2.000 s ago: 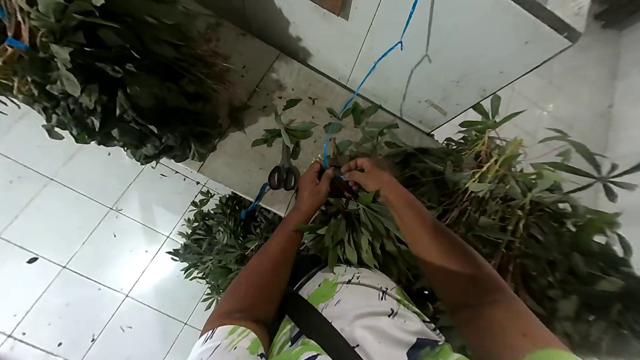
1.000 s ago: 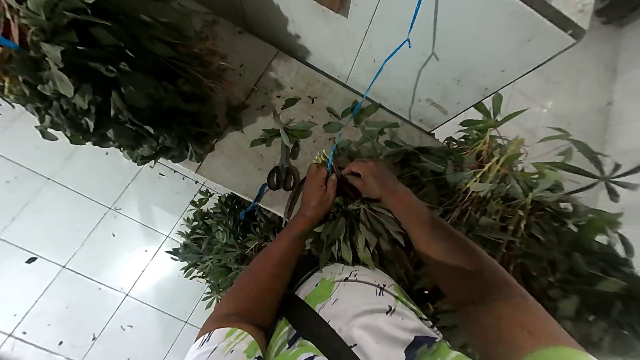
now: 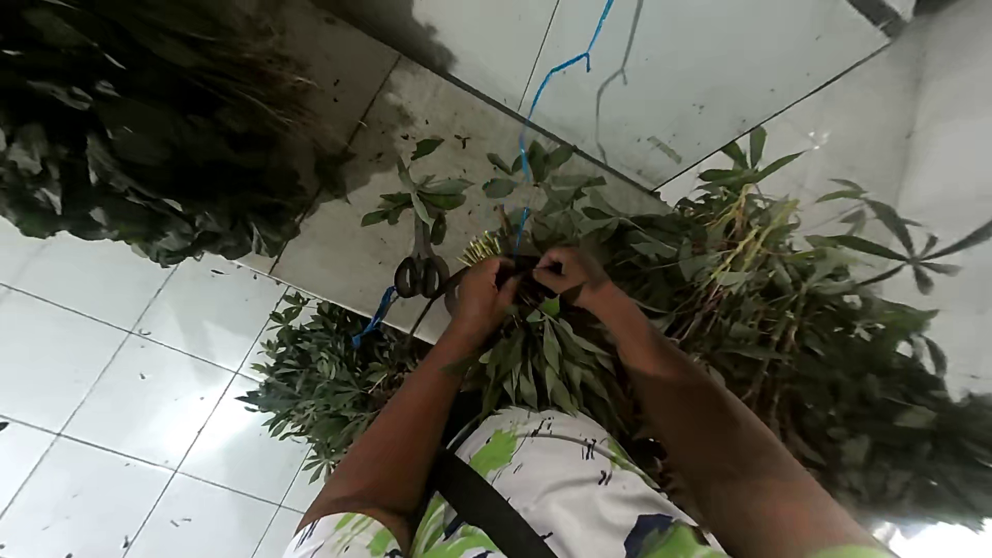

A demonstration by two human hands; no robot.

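My left hand (image 3: 484, 294) is closed around the stems of a bunch of green leaves (image 3: 542, 356); the cut stem ends (image 3: 482, 248) poke out above its fingers. At the right side of the same stems, my right hand (image 3: 572, 275) has thumb and fingertips pinched together by a dark band; what exactly they pinch is too small to tell. A blue plastic string (image 3: 525, 159) runs down from above to the stems between both hands. Black-handled scissors (image 3: 421, 273) lie left of my left hand, their blades partly under a leafy sprig (image 3: 422, 195).
A large heap of leaves (image 3: 116, 155) fills the upper left. Leafy stems (image 3: 759, 294) are piled at the right. Another leafy bunch (image 3: 333, 372) lies below the edge of the tiled ledge (image 3: 333, 248), near a piece of blue string (image 3: 376, 316). White tiled floor (image 3: 155, 387) spreads at lower left.
The cut stem ends, hardly visible two seconds ago, now show above my left hand, which has shifted slightly on the bunch. My right hand stays close beside it.
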